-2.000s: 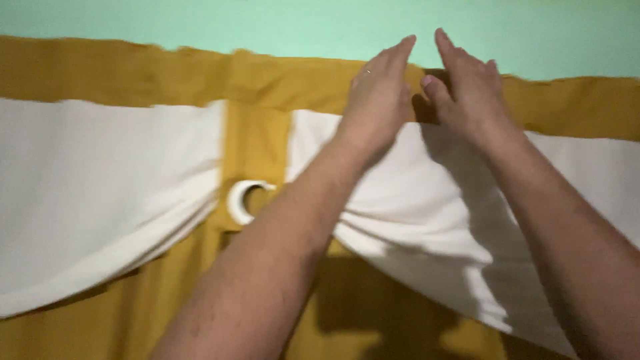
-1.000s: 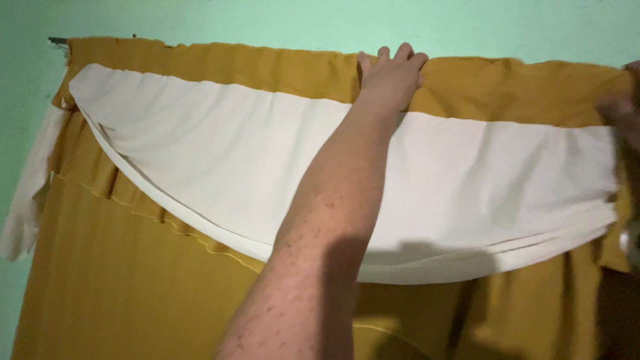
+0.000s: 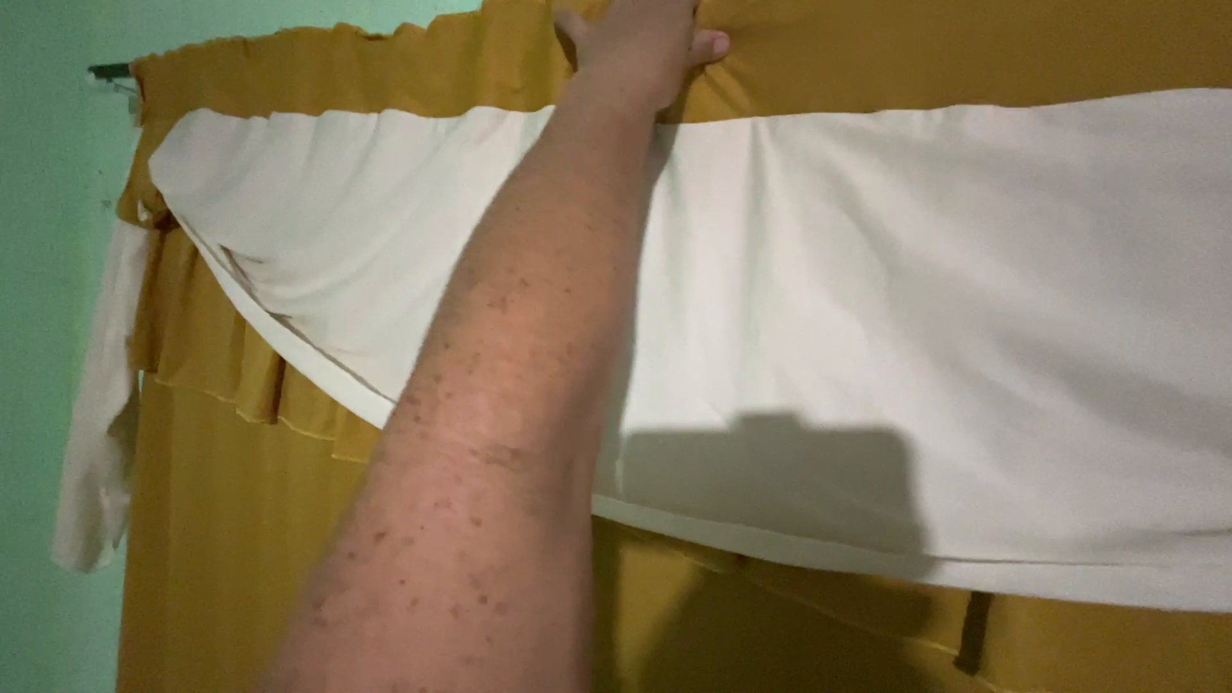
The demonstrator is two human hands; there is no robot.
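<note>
My left hand (image 3: 640, 43) is at the top edge of the view, on the mustard-yellow heading (image 3: 895, 53) of a curtain valance. Its thumb presses the cloth on the right and creases spread from it; the other fingertips are partly cut off by the frame. Below the heading hangs a white draped swag (image 3: 866, 289), partly hidden behind my left forearm. The end of a dark curtain rod (image 3: 111, 71) sticks out past the gathered heading at the upper left. My right hand is out of view.
A green wall (image 3: 48, 289) lies to the left. A white fabric tail (image 3: 101, 414) hangs at the valance's left end. Under the swag hang a mustard ruffle (image 3: 207, 337) and a long mustard curtain (image 3: 231, 539). A shadow falls across the swag.
The view has shifted left and closer along the valance. Two seconds ago both hands were up at the heading; my right hand has since left the view, while my left stays at the heading.
</note>
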